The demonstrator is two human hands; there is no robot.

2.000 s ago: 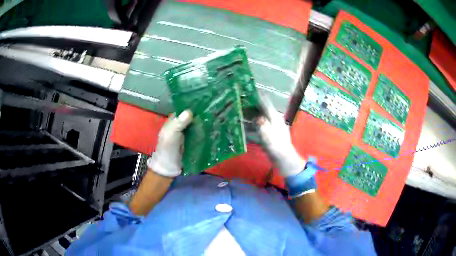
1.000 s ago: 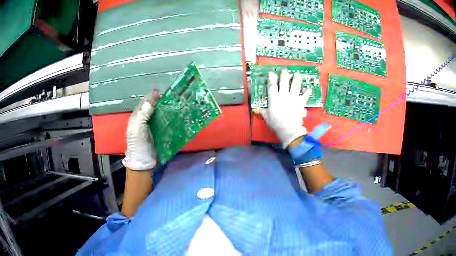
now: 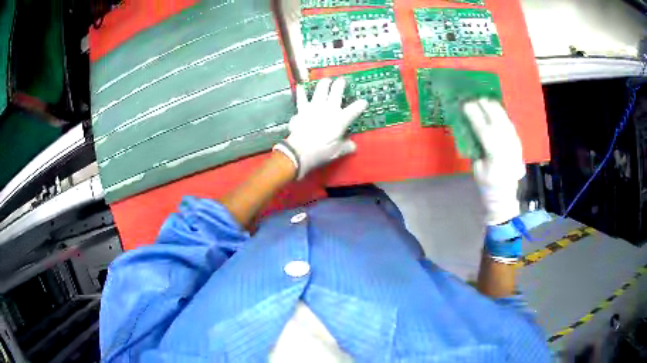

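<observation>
My left hand, in a white glove, lies with fingers spread over the left end of a green circuit board on the red mat. My right hand, gloved with a light-blue wrist strap, holds another circuit board, blurred and tilted. This board partly covers a board lying on the mat at the right. The right thumb is hidden.
More circuit boards lie in two columns beyond my hands. A dark-green block with whitish lines is on the left. A blue coiled cord runs from the strap. Yellow-black floor tape shows at lower right.
My left hand has moved right, from the held board onto the board lying on the mat. My right hand has left that board and moved right, and now holds a board. The view has shifted.
</observation>
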